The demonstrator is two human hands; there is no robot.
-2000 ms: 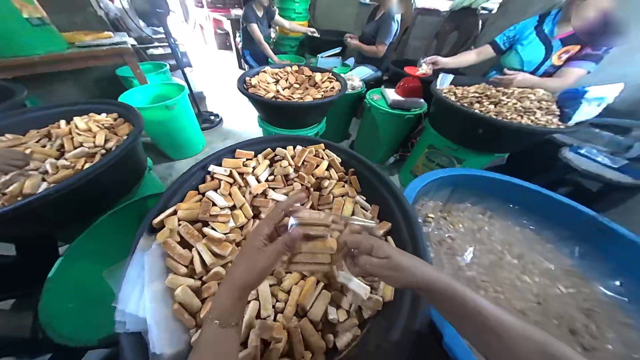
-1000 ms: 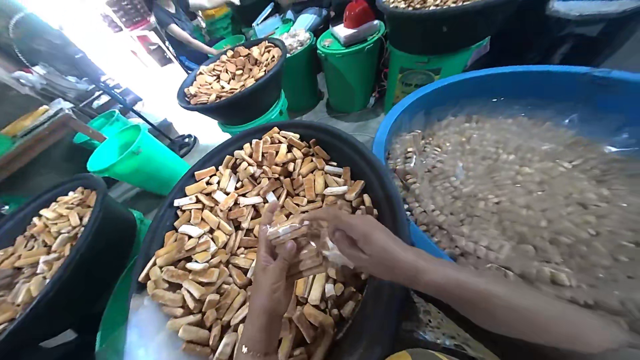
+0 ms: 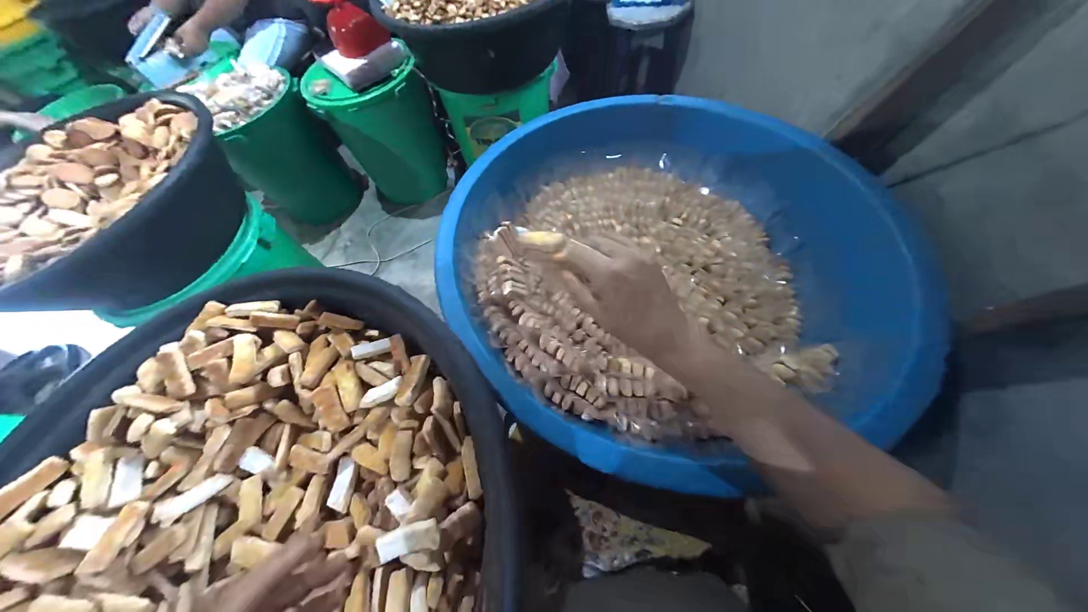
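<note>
My right hand (image 3: 616, 289) reaches over the blue plastic basin (image 3: 901, 246) and grips a small packet of biscuit pieces (image 3: 540, 242) in its fingertips; the wrapping is blurred. Beneath it lie many clear plastic packets of biscuit pieces (image 3: 629, 374), heaped in the basin. At the bottom edge, my left hand (image 3: 285, 578) rests low over the loose toasted bread or biscuit sticks (image 3: 340, 408) in the black tub (image 3: 425, 314). It is blurred and partly cut off, so whether it holds a piece is unclear.
Another black tub (image 3: 204, 178) of flat browned slices stands at the left on a green bucket (image 3: 255, 263). Green buckets, one lidded (image 3: 382, 127) with a red object on top, stand behind. A further black tub (image 3: 476, 42) is at the top. Another person's hands (image 3: 191, 34) work at the upper left.
My right hand has left the black tub, where both hands held a packet together, and is over the blue basin with a packet. My left hand is lower. The view has swung right.
</note>
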